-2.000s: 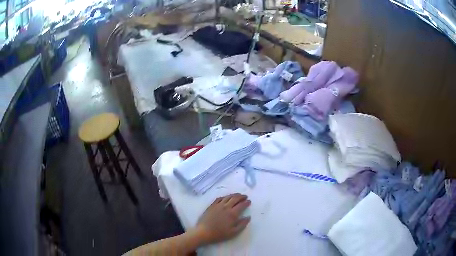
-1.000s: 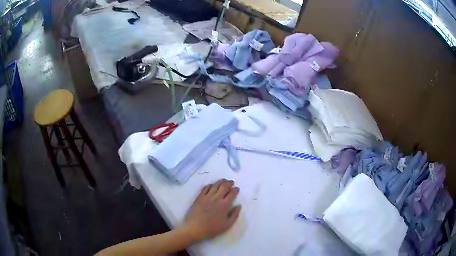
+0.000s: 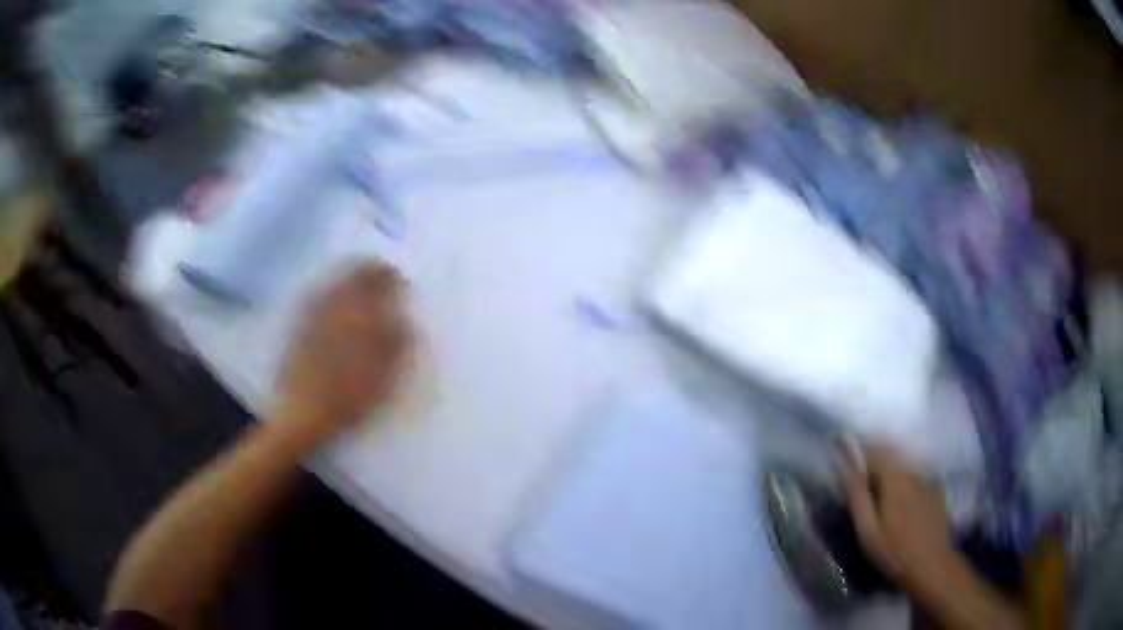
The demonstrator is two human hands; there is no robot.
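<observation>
The picture is blurred. My left hand rests on or just above the white table near its front left edge; whether its fingers are apart is unclear. My right hand is at the lower right, beside the iron and near the front corner of the white interlining stack. Whether it touches either is unclear. A pale blue stack of cut panels lies at the table's front, left of the iron. A folded blue bundle lies beyond my left hand.
Crumpled blue and lilac cloth lies along the back and right. A small dark-blue strip end lies left of the white stack. A red thing sits beside the folded bundle. A stool is cut off at left.
The view has swung right and down, bringing the blue panels, the iron and my right hand into the picture. My left hand looks more closed and remains near the front left edge.
</observation>
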